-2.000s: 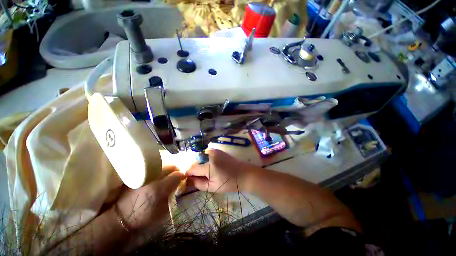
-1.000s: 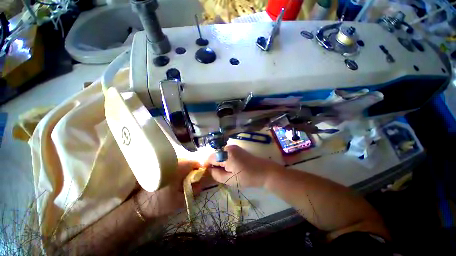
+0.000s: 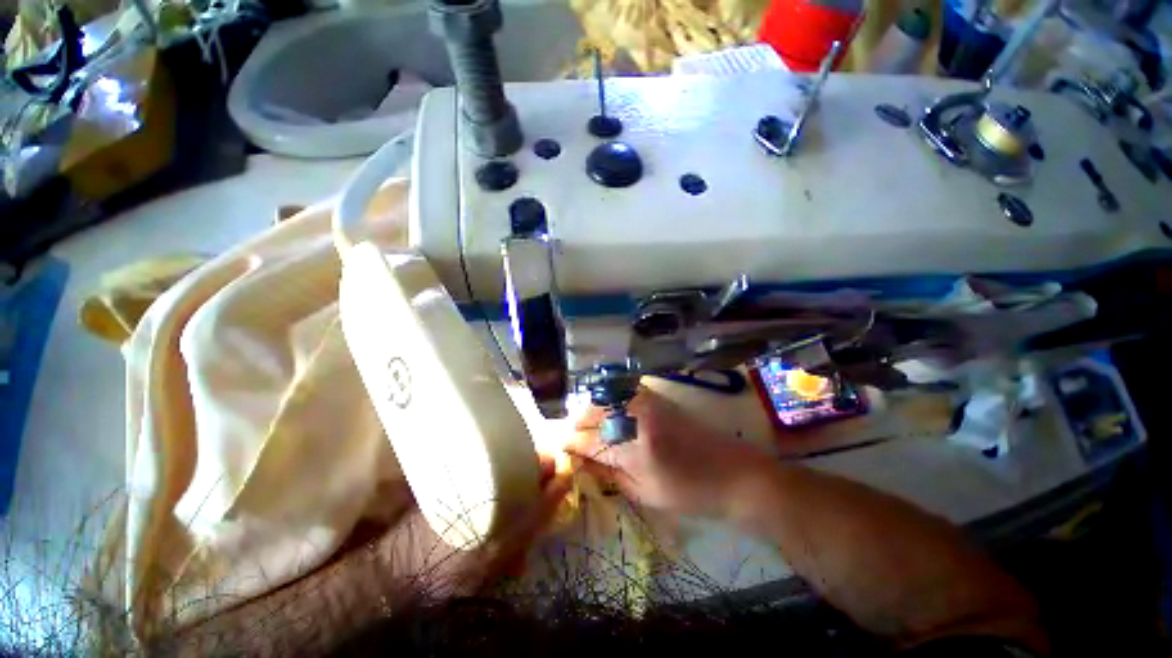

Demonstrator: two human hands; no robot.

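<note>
The pale yellow fabric (image 3: 257,424) lies in a large soft heap left of the needle area of the white sewing machine (image 3: 745,193). My left hand (image 3: 508,546) is partly hidden behind the cream oval part (image 3: 424,399); its fingertips are at the fabric in the bright light under the head. My right hand (image 3: 668,450) is beside it, right of the presser area, its fingertips at the same lit fabric. A narrow yellow strip (image 3: 630,546) hangs below the fingers over the table edge. The needle itself is hidden.
A phone (image 3: 810,386) with a lit screen lies under the machine arm, beside a dark blue tool (image 3: 713,379). White scraps (image 3: 996,418) and a small parts tray (image 3: 1099,411) are at the right. A red cone (image 3: 810,28) and pale bin (image 3: 321,90) stand behind.
The view has shifted, so the machine appears further right. Both hands remain together near the needle. The yellow strips below the fingers have changed shape, and the phone screen shows a different picture.
</note>
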